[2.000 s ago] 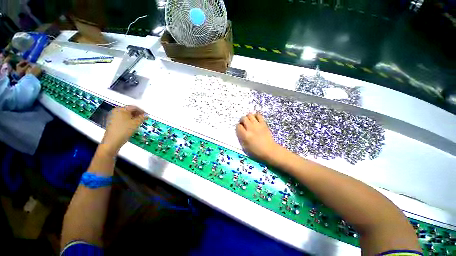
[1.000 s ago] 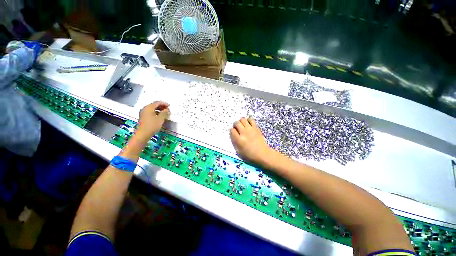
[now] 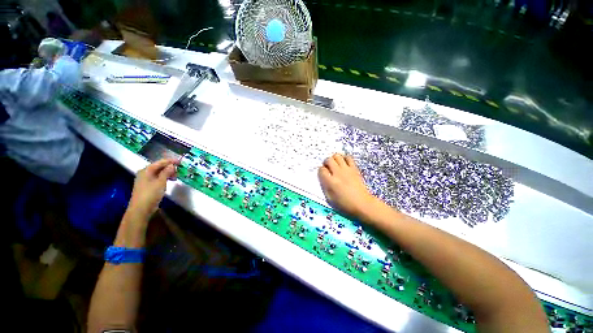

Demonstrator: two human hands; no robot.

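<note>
The green printed circuit board panel [image 3: 286,218] runs left to right before me, with rows of small fitted components. My left hand [image 3: 151,185], with a blue wrist strap [image 3: 125,255], is at the panel's left end, fingertips pinched together; anything between them is too small to tell. My right hand [image 3: 344,186] rests at the near edge of the silvery components [image 3: 432,179], beside the pale heap of cream components [image 3: 296,136]. Its fingers are curled, and their tips are partly hidden.
A metal bracket [image 3: 188,91] stands on the parts tray [image 3: 231,120]. Behind are a fan [image 3: 274,31] on a cardboard box [image 3: 279,75] and a bag of components [image 3: 439,127]. A person in pale blue [image 3: 39,120] is at the far left. A dark gap [image 3: 162,149] lies between boards.
My left hand has moved from above the tray back to the left end of the panel. My right hand stays by the heaps. The view has shifted slightly, and the person at left has moved.
</note>
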